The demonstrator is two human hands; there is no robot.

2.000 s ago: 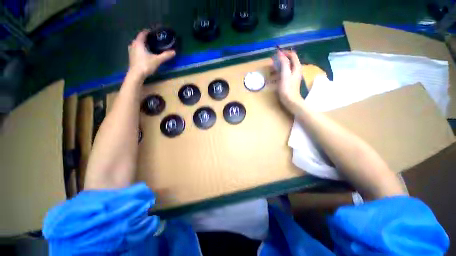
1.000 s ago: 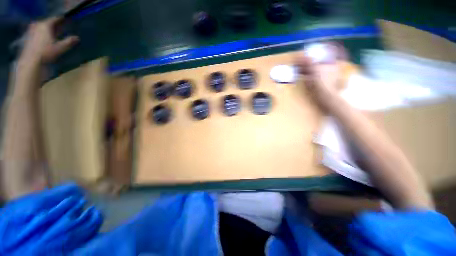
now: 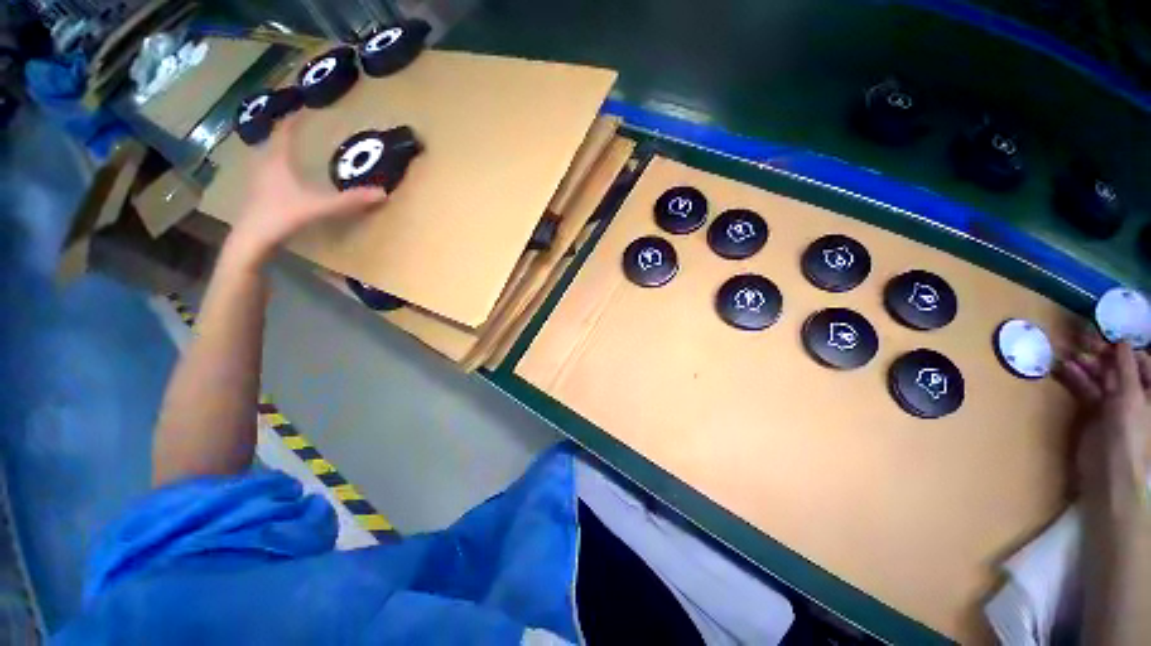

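Observation:
A black housing [image 3: 365, 159] with a pale ring and dark centre lies on the upper cardboard at the left, its tab pointing right. My left hand [image 3: 293, 189] is spread beside it, thumb close to its lower edge; the fingers do not close around it. My right hand [image 3: 1113, 385], near the right edge, holds a cap with its white underside [image 3: 1123, 317] showing. Another white-side-up cap [image 3: 1022, 348] lies on the cardboard mat [image 3: 707, 404], close to my right fingers. Several black logo caps [image 3: 841, 338] lie in two rows on the mat.
Three more ringed housings [image 3: 327, 77] stand along the far edge of the left cardboard stack [image 3: 505, 139]. Black units [image 3: 991, 152] sit on the dark green conveyor behind its blue edge. A white sheet [image 3: 1041, 587] is at the lower right.
The view has swung left. My left hand, earlier on a black unit at the conveyor, is now empty beside a housing on the left cardboard. My right hand has picked up a white-faced cap.

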